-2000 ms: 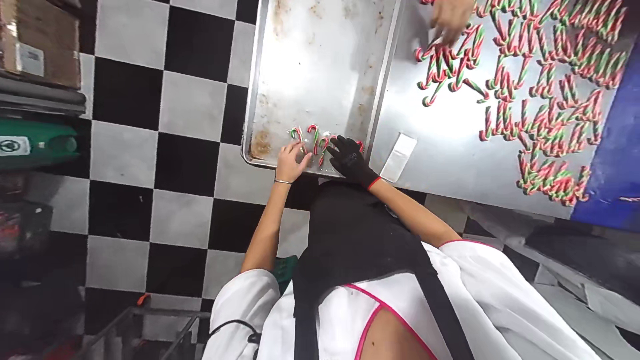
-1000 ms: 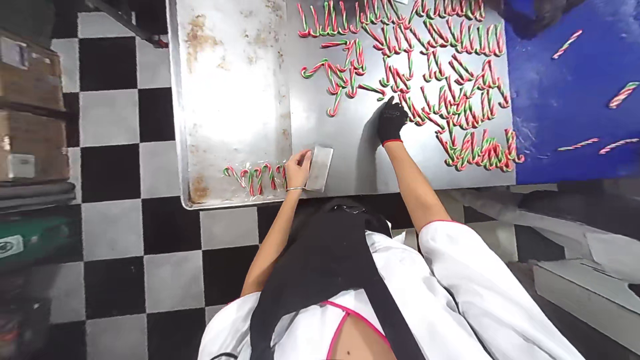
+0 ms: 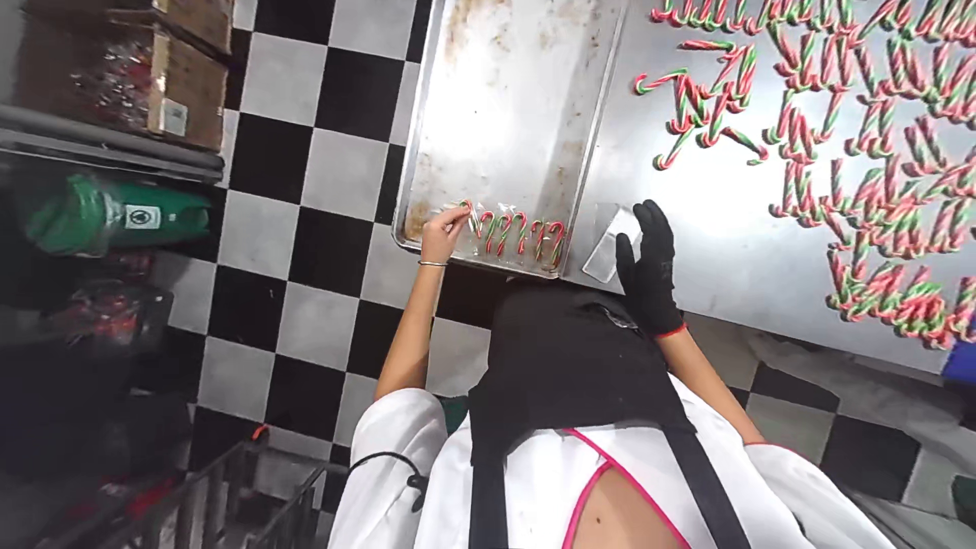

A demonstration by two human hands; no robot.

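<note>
My bare left hand (image 3: pixel 444 235) pinches a small candy cane in a clear wrapper (image 3: pixel 468 212) at the near left corner of a metal sheet tray (image 3: pixel 503 99). To its right, several wrapped candy canes (image 3: pixel 520 232) stand in a row along the tray's near edge. My right hand (image 3: pixel 648 263), in a black glove, rests beside a stack of clear plastic bags (image 3: pixel 611 248) on the metal table, with the thumb and fingertips at the stack's right edge. Whether it grips a bag cannot be told. Many unwrapped red, white and green candy canes (image 3: pixel 877 137) lie farther right.
The tray's raised rim (image 3: pixel 598 130) separates it from the metal table (image 3: pixel 724 274). Cardboard boxes (image 3: pixel 191 91) and a green bin (image 3: pixel 137 215) stand at the left. A metal rack (image 3: pixel 221 488) is at lower left, over a checkered floor.
My right hand has moved left from the loose candy canes to the bag stack. My left hand has gone from the stack to the tray's left corner. The view has shifted.
</note>
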